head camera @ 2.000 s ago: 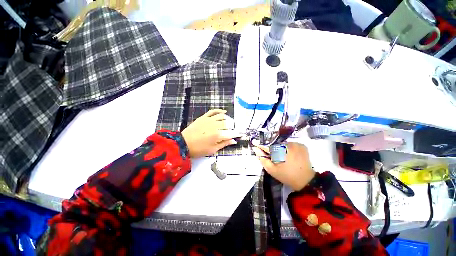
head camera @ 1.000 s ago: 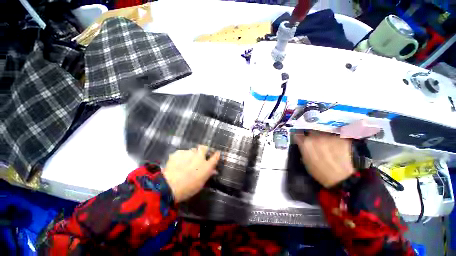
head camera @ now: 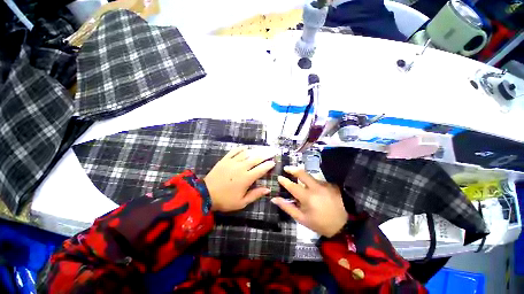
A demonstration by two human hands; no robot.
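A dark plaid garment panel (head camera: 149, 161) lies across the table under both hands, its left end tapering to a point. My left hand (head camera: 238, 181) lies flat on it with fingers spread, left of the presser foot (head camera: 285, 146). My right hand (head camera: 313, 201) rests on its right part just below the foot, fingers apart, thumb and fingertips near my left fingertips. Another plaid part (head camera: 396, 184) spreads to the right with a dark edge and pointed end. Whether it joins the panel is hidden. The white sewing machine (head camera: 368, 74) stands behind the hands.
Stacked plaid panels (head camera: 135, 66) lie at left, with more plaid cloth (head camera: 31, 126) beyond. A pink scrap (head camera: 412, 147) is on the machine arm. A yellow item (head camera: 485, 191) lies far right. A green mug (head camera: 457, 28) stands behind. A measuring strip (head camera: 307, 252) runs along the front edge.
The plaid panel has been turned and now lies spread leftward and under the foot area. Both hands have come together near the foot. Plaid cloth now covers the items right of the machine.
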